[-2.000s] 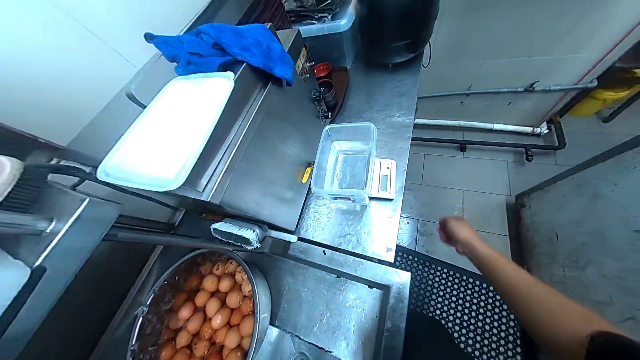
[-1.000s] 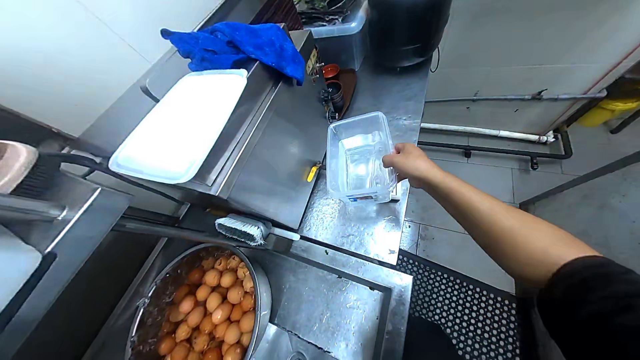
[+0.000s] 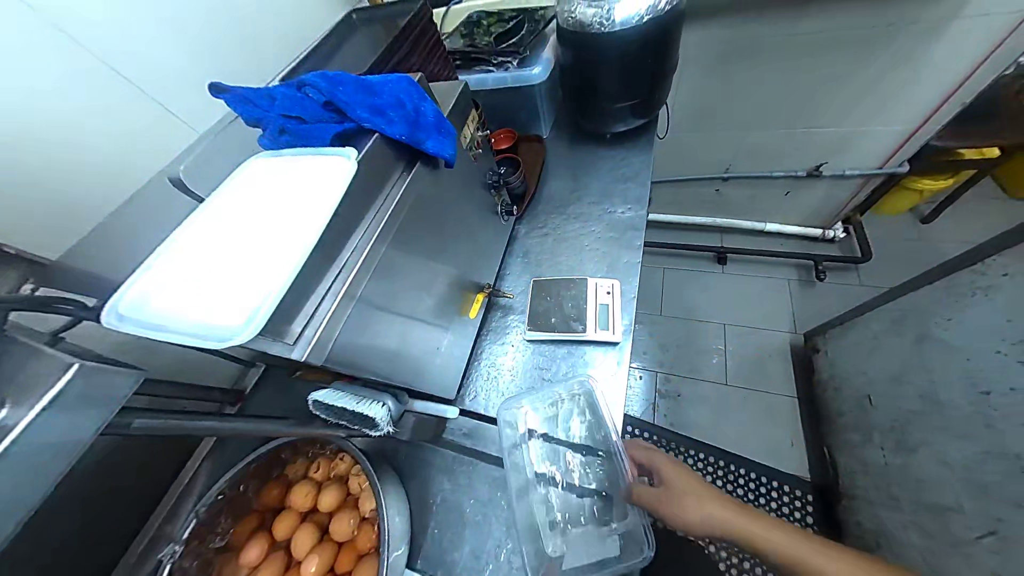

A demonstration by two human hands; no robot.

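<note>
My right hand [image 3: 672, 490] grips the near right rim of a clear plastic container [image 3: 570, 480], tilted above the sink edge at the lower middle. A digital kitchen scale [image 3: 573, 309] lies on the steel counter just beyond it, its dark weighing plate bare. Brown eggs [image 3: 304, 532] sit in liquid in a round metal pot [image 3: 396, 512] left of the container. Between pot and scale lies a white-bristled brush [image 3: 352, 408] with a pale handle. My left hand is out of view.
A steel appliance [image 3: 400, 296] with a yellow-handled valve [image 3: 478, 304] borders the counter; a white lid [image 3: 232, 248] and blue cloth [image 3: 344, 112] rest on it. Dark cups [image 3: 510, 174], a plastic tub [image 3: 516, 100] and a black container [image 3: 616, 72] stand farther back.
My right hand has brought the clear container off the scale and toward me, over the sink edge. Two seconds ago the hand was apart from it, over the floor. The scale is now uncovered.
</note>
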